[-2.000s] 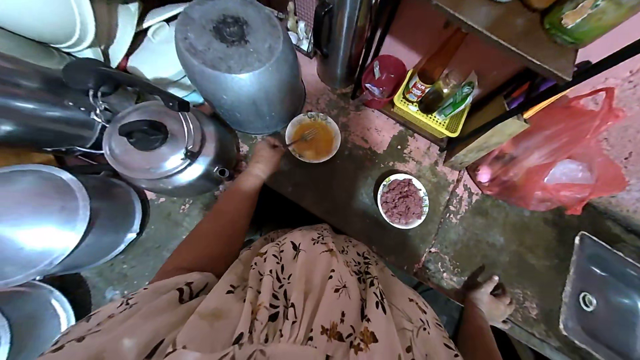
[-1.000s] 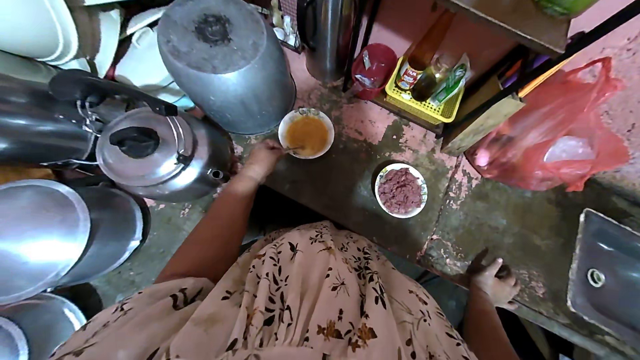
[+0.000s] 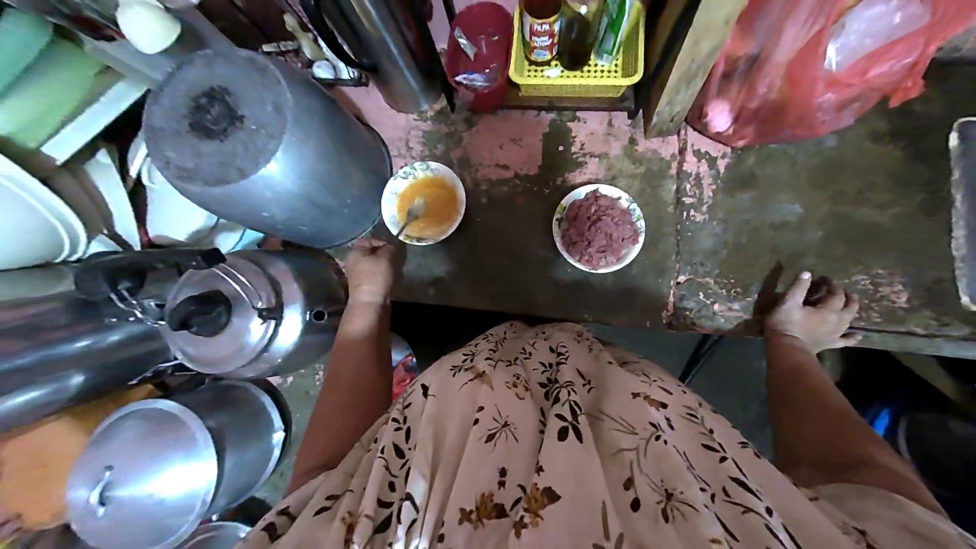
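A white bowl with a patterned rim point(image 3: 387, 200) holds an orange-yellow liquid, possibly beaten egg, near the upturned pot. A metal fork point(image 3: 412, 216) leans in it, tines in the liquid, handle over the near rim. My left hand point(image 3: 371, 268) is closed at the handle's end, just outside the bowl; its fingertips are partly hidden. To the right, a second patterned bowl point(image 3: 560, 242) holds reddish, mashed or minced food point(image 3: 600, 230), touched by neither hand. My right hand point(image 3: 813, 313) rests on the counter's front edge, fingers apart, holding nothing.
Left of the bowls are an upturned metal pot point(image 3: 305, 145), a kettle point(image 3: 229, 313) and a lidded pot point(image 3: 145, 473). Behind stand a thermos point(image 3: 404, 61), a red container point(image 3: 479, 57) and a yellow basket with bottles point(image 3: 579, 80). A red plastic bag point(image 3: 770, 91) and a basin edge point(image 3: 962, 213) lie right.
The fork's head shows above the liquid now, where one second ago it was hardly visible. My left hand stays beside the same bowl, my right at the counter edge. The view has shifted.
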